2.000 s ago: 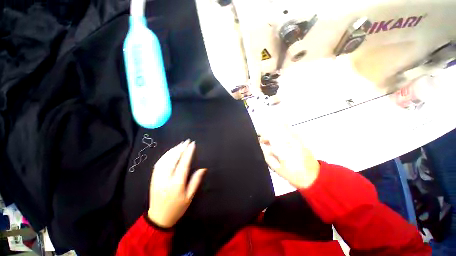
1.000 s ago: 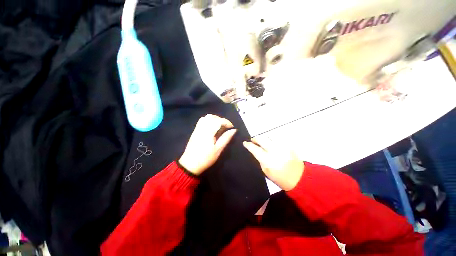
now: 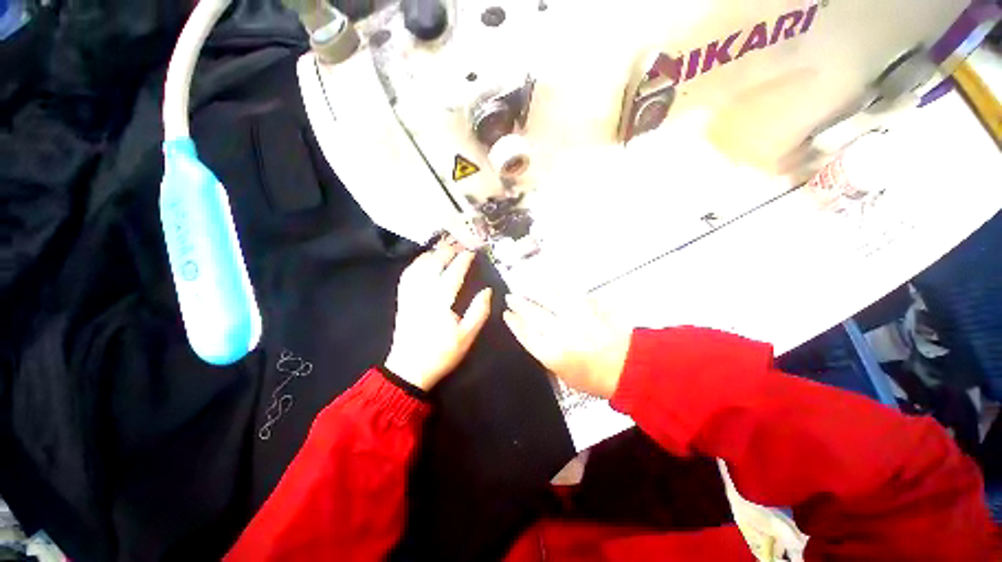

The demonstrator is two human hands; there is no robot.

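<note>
The black garment body (image 3: 330,285) lies over the left of the white table and down to my lap, its right edge running up to the presser foot area (image 3: 483,233). My left hand (image 3: 431,318) lies on the cloth just below the needle area, fingertips close to the foot, thumb spread. My right hand (image 3: 566,343) lies flat at the cloth's right edge, fingers pointing to the foot. A pale thread tail (image 3: 284,397) lies on the cloth. A narrow rectangular welt (image 3: 288,165) shows on the garment. The needle itself is too small to tell.
The cream-white HIKARI machine head (image 3: 593,110) fills the top. The light-blue lamp (image 3: 209,263) hangs over the cloth on its gooseneck. The white table (image 3: 703,296) curves away right, with a blue basket edge (image 3: 868,362) and dark pieces below it.
The view has shifted, so the machine looks larger and lower. My left hand has moved from mid-cloth up to the needle area. My right hand has stayed by the cloth's right edge, its fingers now straighter.
</note>
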